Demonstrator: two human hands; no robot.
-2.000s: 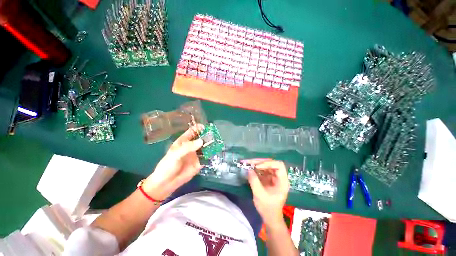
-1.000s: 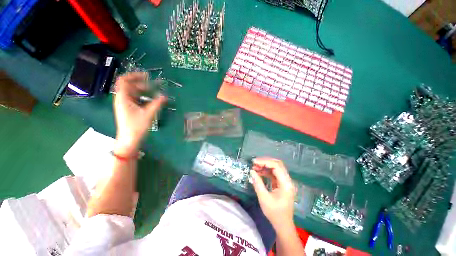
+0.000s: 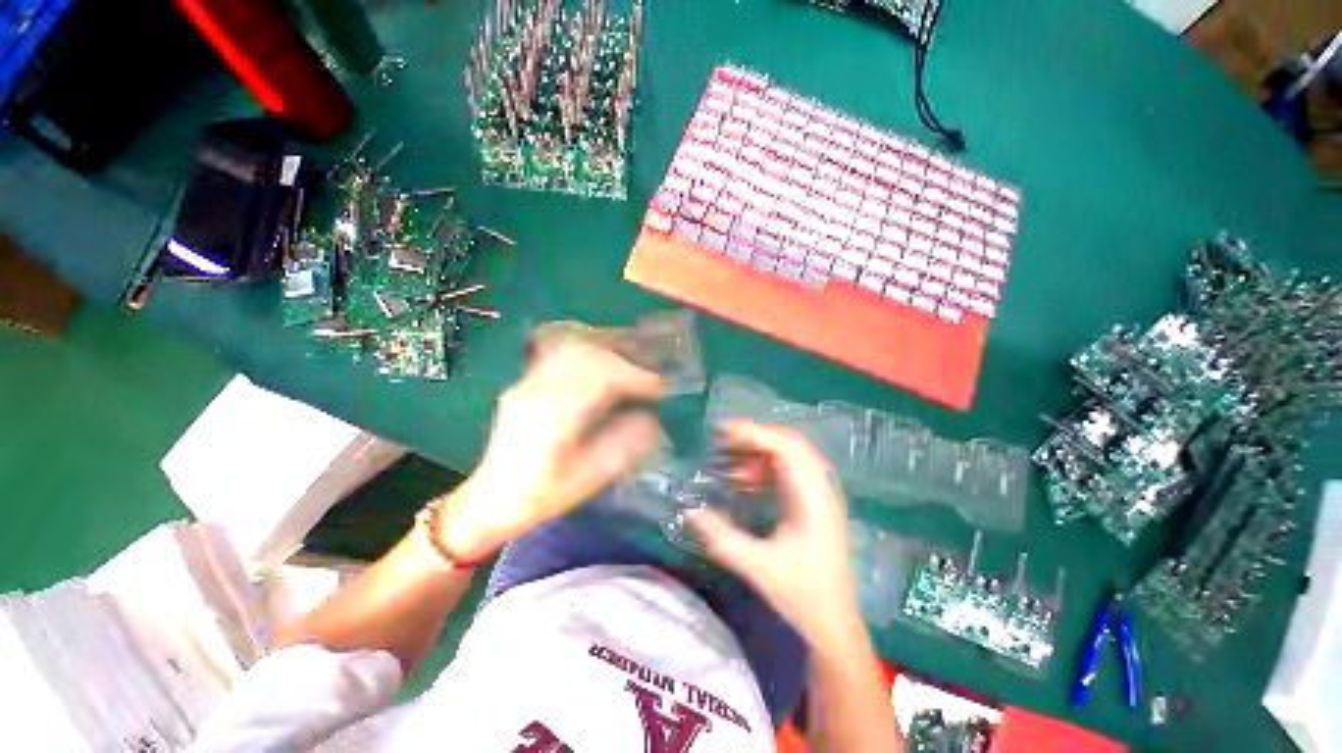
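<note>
My left hand (image 3: 577, 427) is blurred at the near edge of the bench, fingers bent; whether it holds anything is hidden. My right hand (image 3: 783, 515) is just to its right, thumb and fingers curled around the end of a clear holder with circuit boards (image 3: 680, 493), also blurred. A browner clear holder (image 3: 670, 350) lies behind my left hand, partly covered. An empty-looking long clear holder (image 3: 913, 459) lies behind and right of my right hand. Another clear holder with seated boards (image 3: 979, 606) lies to the right. The red-orange sheet (image 3: 824, 316) bears rows of small flat pieces.
A loose board pile (image 3: 390, 272) lies left beside a phone-like device (image 3: 233, 199). Boards stand in upright rows (image 3: 552, 111) at the back. A large board heap (image 3: 1163, 412) is at right. Blue-handled cutters (image 3: 1107, 655) lie open at near right. White boxes (image 3: 272, 464) stand at lower left.
My left hand has moved from the loose board pile back to the front, close to my right hand. Earlier it held a green board near the holder. The camera view has shifted.
</note>
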